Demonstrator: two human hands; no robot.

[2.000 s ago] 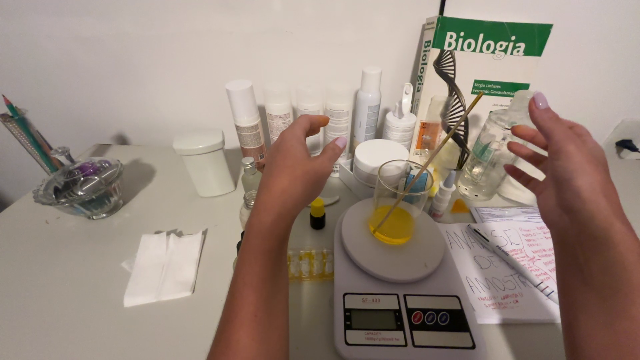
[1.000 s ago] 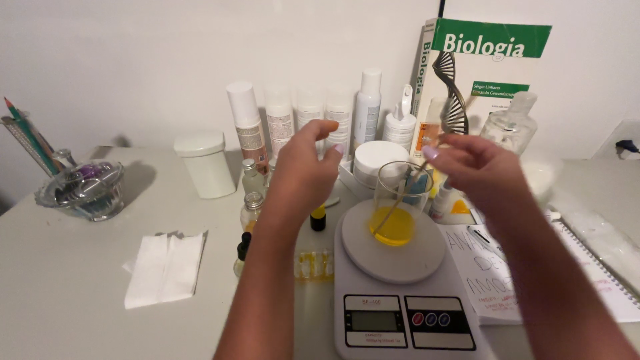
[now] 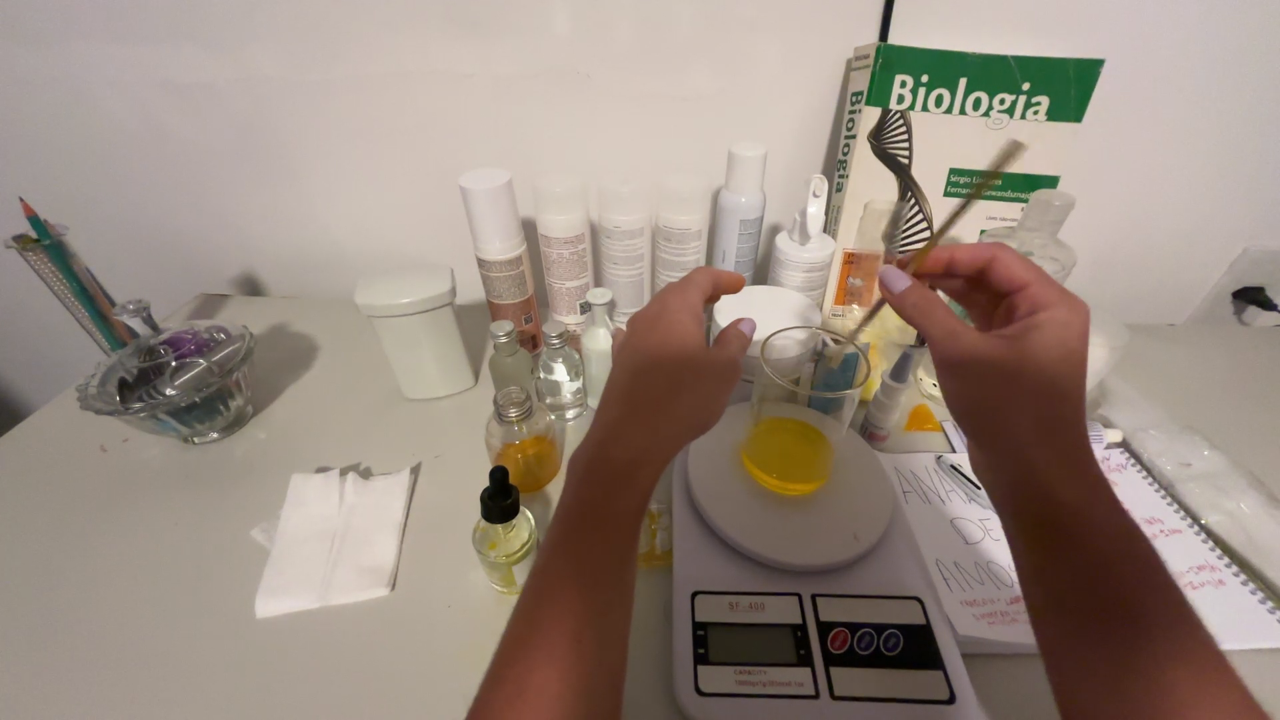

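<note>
A glass beaker with yellow liquid stands on the round plate of a white digital kitchen scale. My right hand pinches a thin brown stick between thumb and fingertips, above and right of the beaker. The stick slants down to the left, and its lower end shows near the beaker's rim, not in the liquid. Just left of the beaker, my left hand hovers with its fingers apart, holding nothing.
Left of my left forearm stand a dropper bottle, an orange-liquid bottle and small glass bottles. Farther left are folded white tissue, a white jar and a glass bowl. A spiral notebook lies right; a biology book stands behind.
Two seconds ago the stick leaned in the beaker and my right hand was open, off to the right. It moved left, took hold of the stick, and the stick has risen out of the liquid.
</note>
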